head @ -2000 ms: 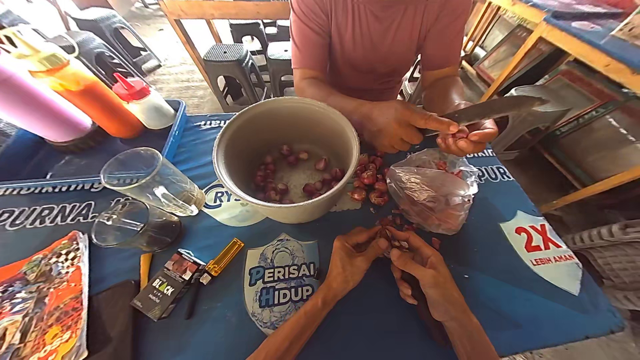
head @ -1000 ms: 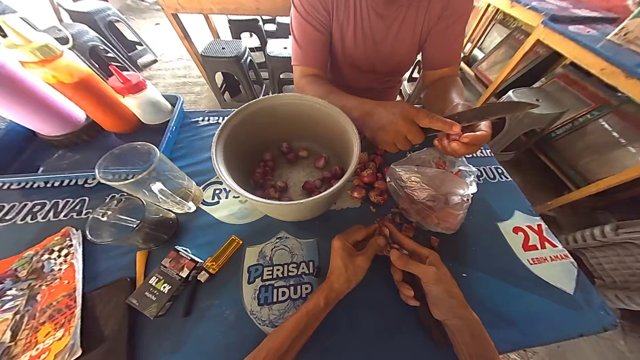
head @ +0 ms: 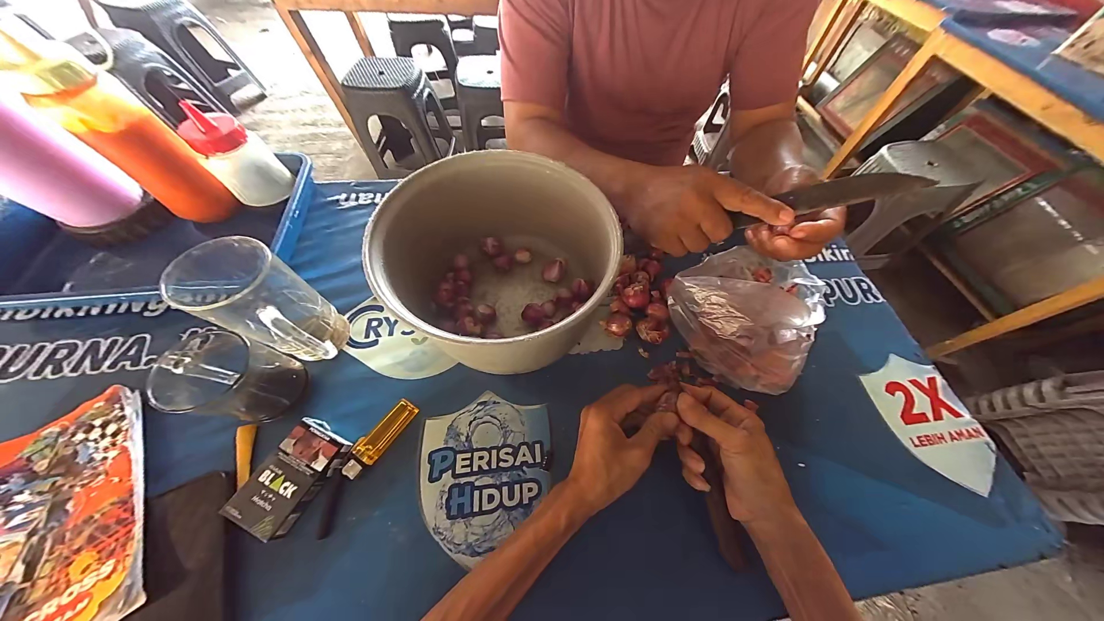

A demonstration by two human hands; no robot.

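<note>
Between the fingertips of my left hand (head: 623,440) and my right hand (head: 729,448) is a small shallot (head: 666,402), mostly covered by the fingers. A knife with a dark handle (head: 723,517) points down toward me under my right hand; its blade is hidden, and whether the palm grips it is unclear. Just beyond my fingers lie reddish peels (head: 681,371). Unpeeled shallots (head: 636,297) are piled between a large metal pot (head: 493,355) and a clear plastic bag (head: 746,323) holding reddish skins. Peeled purple shallots (head: 553,270) rest on the pot's bottom.
Opposite, a person's hands (head: 690,207) hold a large knife (head: 862,191) and a small piece. To the left are two glass mugs (head: 250,293), a cigarette pack (head: 289,479), a yellow lighter (head: 385,433), a magazine (head: 73,509) and a blue tray (head: 297,203) with sauce bottles.
</note>
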